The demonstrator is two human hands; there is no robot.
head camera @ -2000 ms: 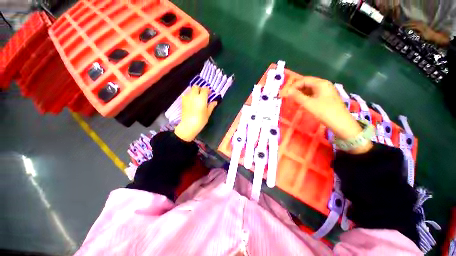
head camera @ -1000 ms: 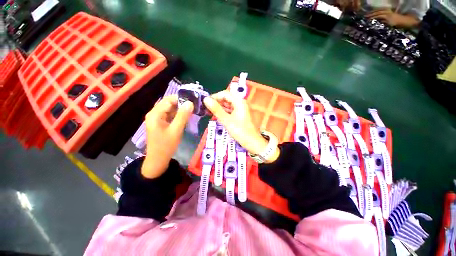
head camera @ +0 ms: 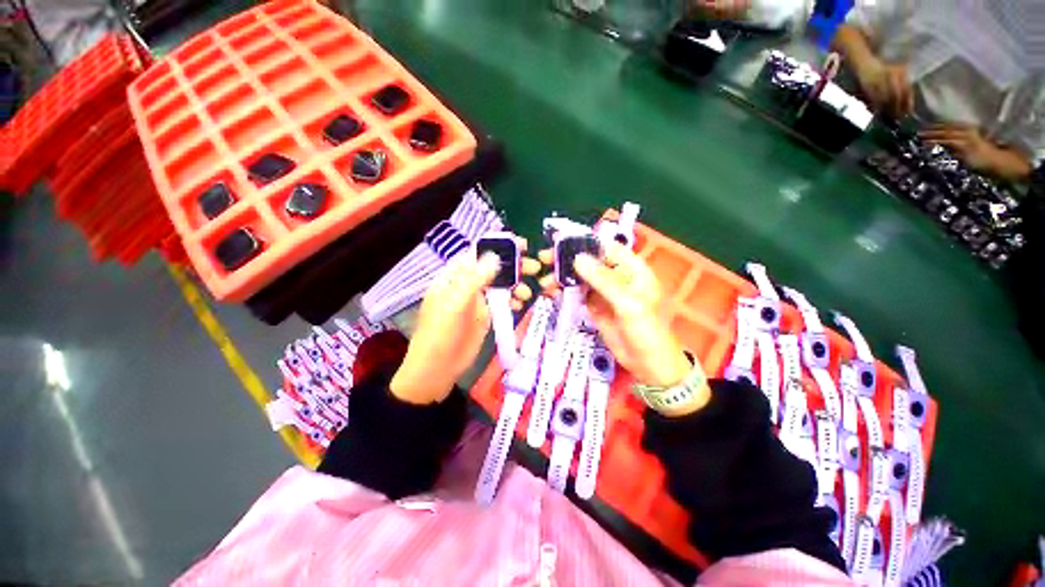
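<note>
My left hand (head camera: 449, 327) holds a smartwatch (head camera: 499, 266) upright with the thumb on its dark square screen, its pale lilac strap hanging down. My right hand (head camera: 633, 310) holds a second smartwatch (head camera: 572, 255) close beside it, thumb at its dark screen. Small light marks show on the screens, too blurred to read. Below the hands, the orange-red work tray (head camera: 670, 467) carries several lilac watches lying face down, some at its left end (head camera: 568, 419) and rows at its right (head camera: 848, 451).
Orange-red upper-left tray (head camera: 235, 109) on a black base has black squares in its near pockets. More orange trays (head camera: 103, 189) are stacked far left. A striped strap bundle (head camera: 430, 258) and a second watch pile (head camera: 315, 384) lie left. Opposite, a person's hands (head camera: 968, 147) are over black parts.
The two watches, held together a second ago, are now apart, one in each hand with screens up. My right hand was over the work tray and my left on the strap bundle earlier. The view has shifted.
</note>
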